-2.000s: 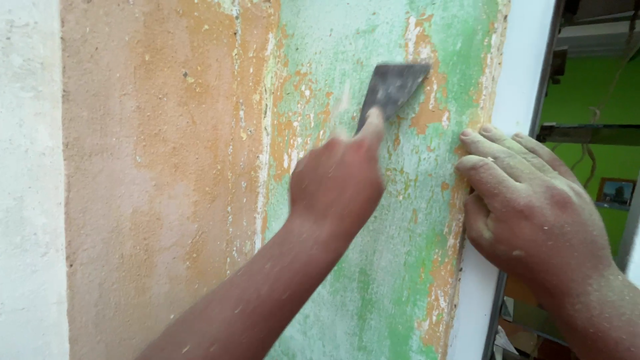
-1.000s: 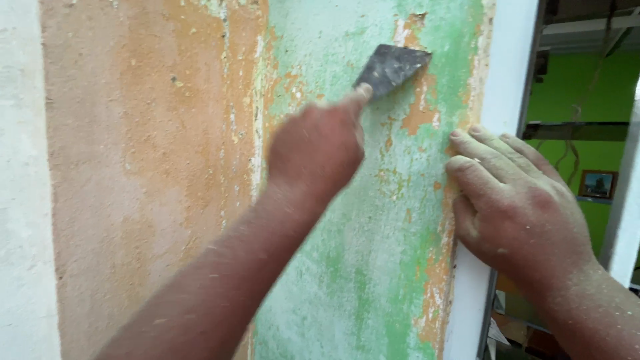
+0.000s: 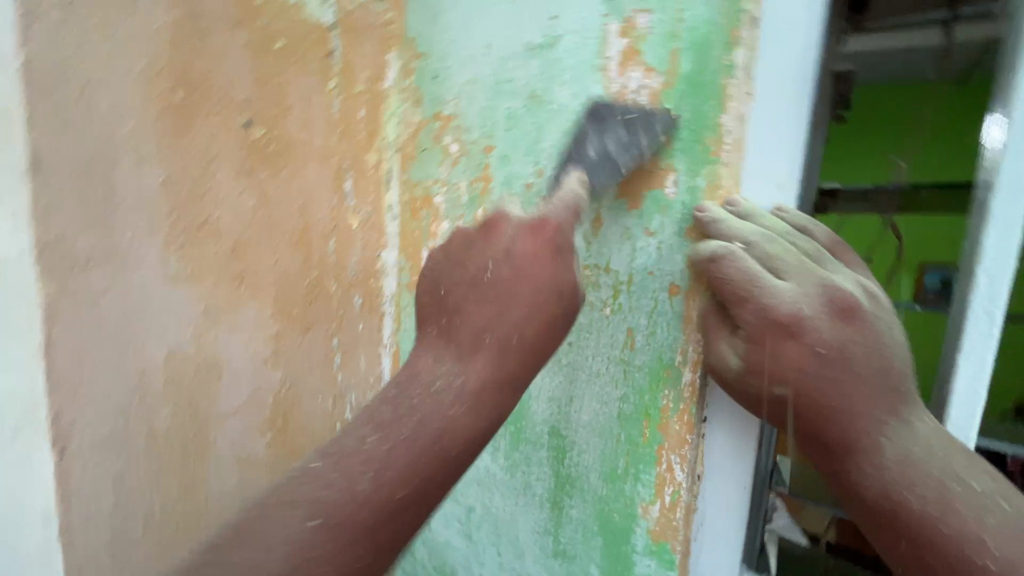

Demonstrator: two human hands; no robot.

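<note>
My left hand (image 3: 500, 280) is closed around a paint scraper (image 3: 620, 140), its index finger laid along the base of the metal blade. The scraper's handle is hidden in the hand. Its blade lies on a wall (image 3: 480, 88) with patchy green paint, over a bare spot of orange and white. My right hand (image 3: 800, 312), dusty, rests against the wall's right edge by the white frame (image 3: 788, 96), fingers together and pointing up and left, holding nothing. Dust and small flakes cling to both forearms.
Left of the green paint runs an orange-brown wall section (image 3: 200, 320), then a white strip (image 3: 24, 400). Beyond the frame at right is an opening onto a bright green wall (image 3: 920, 136) with a small framed picture (image 3: 936, 284). A second white upright (image 3: 980, 240) stands there.
The scraper blade has shifted and changed its tilt over the upper green paint, with the left hand around it throughout. The right hand has stayed at the wall's edge.
</note>
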